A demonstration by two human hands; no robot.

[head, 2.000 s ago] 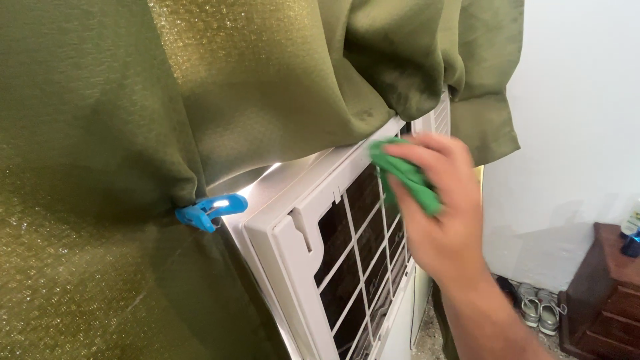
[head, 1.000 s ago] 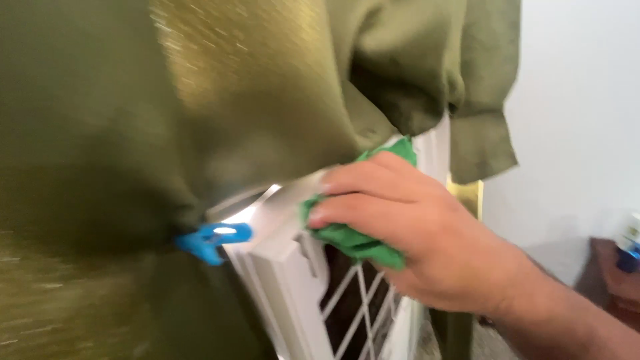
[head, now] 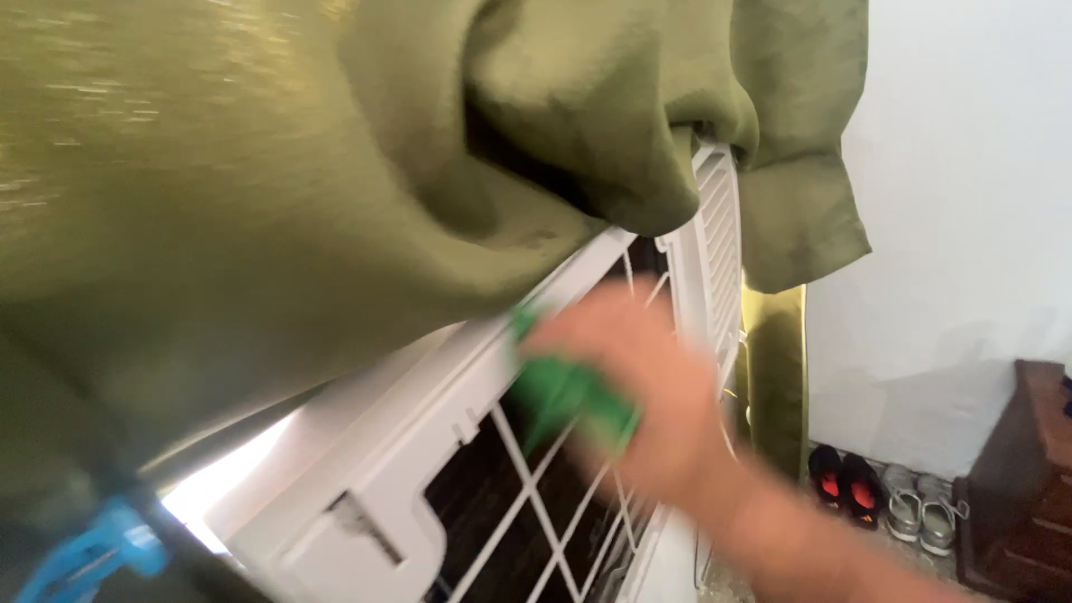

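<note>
My right hand [head: 645,377], blurred, is closed around a green cloth [head: 569,402]. The cloth lies against the upper edge of the white plastic frame [head: 394,444] of what looks like a window air conditioner. Below the hand, a white lattice grille [head: 526,481] crosses a dark opening. A louvred vent panel [head: 720,243] stands at the unit's far end. My left hand is out of view.
An olive-green curtain [head: 251,209] drapes over the unit's top. A blue plastic clip [head: 100,553] grips cloth at lower left. Black shoes [head: 846,486], grey sneakers [head: 919,511] and a dark wooden cabinet [head: 1017,494] stand by the white wall [head: 946,209].
My right hand, still gripping the green cloth, has moved along the frame's upper edge, away from the blue clip. The view has come closer to the unit.
</note>
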